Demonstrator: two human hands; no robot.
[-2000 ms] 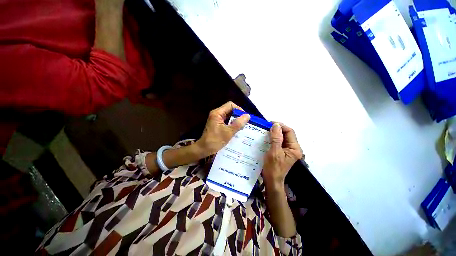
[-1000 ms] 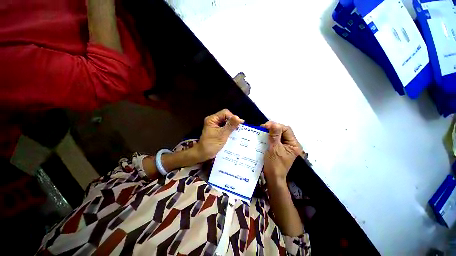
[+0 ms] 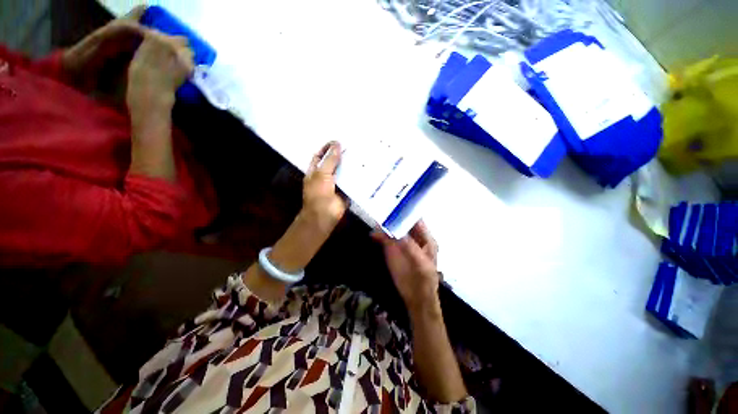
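Observation:
A white retail box with a dark blue band at its near right end is held at the table's front edge, tilted. My left hand, with a pale bracelet at the wrist, grips its left side, thumb near the far left corner. My right hand is at the near end, its fingertips on the near corner and partly hidden under the box. The far side of the box blends into the bright table, and its inside cannot be seen.
Blue-and-white carton stacks lie at the far right, before a cable heap. Packed boxes and a yellow bag are further right. A person in red at left handles a blue item.
The view has shifted, showing more of the far table. Both hands have moved the box from over the lap to the table edge and turned it. My right hand has moved to its near end.

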